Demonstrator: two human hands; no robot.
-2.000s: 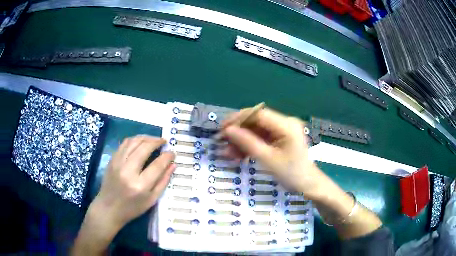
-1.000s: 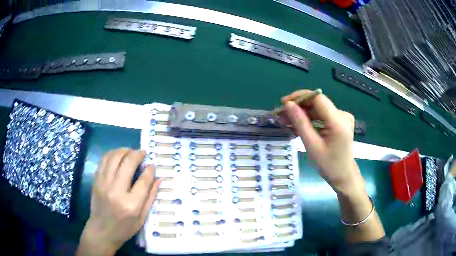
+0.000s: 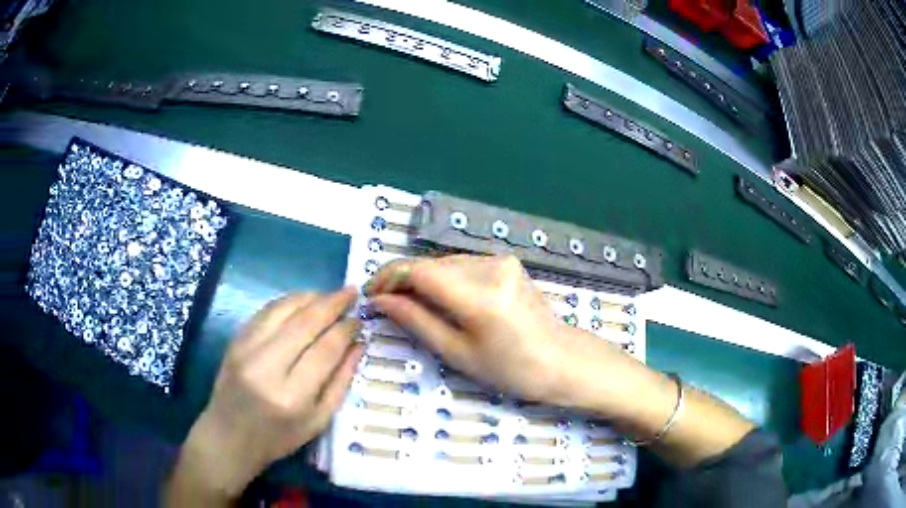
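A white panel (image 3: 487, 471) with rows of dumbbell-like pairs lies in front of me. A grey strip (image 3: 556, 238) with a row of small round metal parts lies across its far edge. My right hand (image 3: 477, 303) is bent over the panel's left part, fingertips pinched together; whether the thin tan tool is in it cannot be seen. My left hand (image 3: 288, 377) is at the panel's left edge, its fingertips close together and meeting the right fingertips. What lies between the fingertips is hidden.
A black-edged tray (image 3: 129, 263) heaped with silver parts is at left. A red bin (image 3: 828, 395) and a smaller parts tray (image 3: 866, 417) are at right. More grey strips (image 3: 407, 45) lie on the green belt (image 3: 467, 129) beyond. Stacked panels (image 3: 844, 109) stand at far right.
My right hand has moved left from the strip's right end to my left fingertips. The strip shows six round parts uncovered. The tan tool, visible before, is out of sight.
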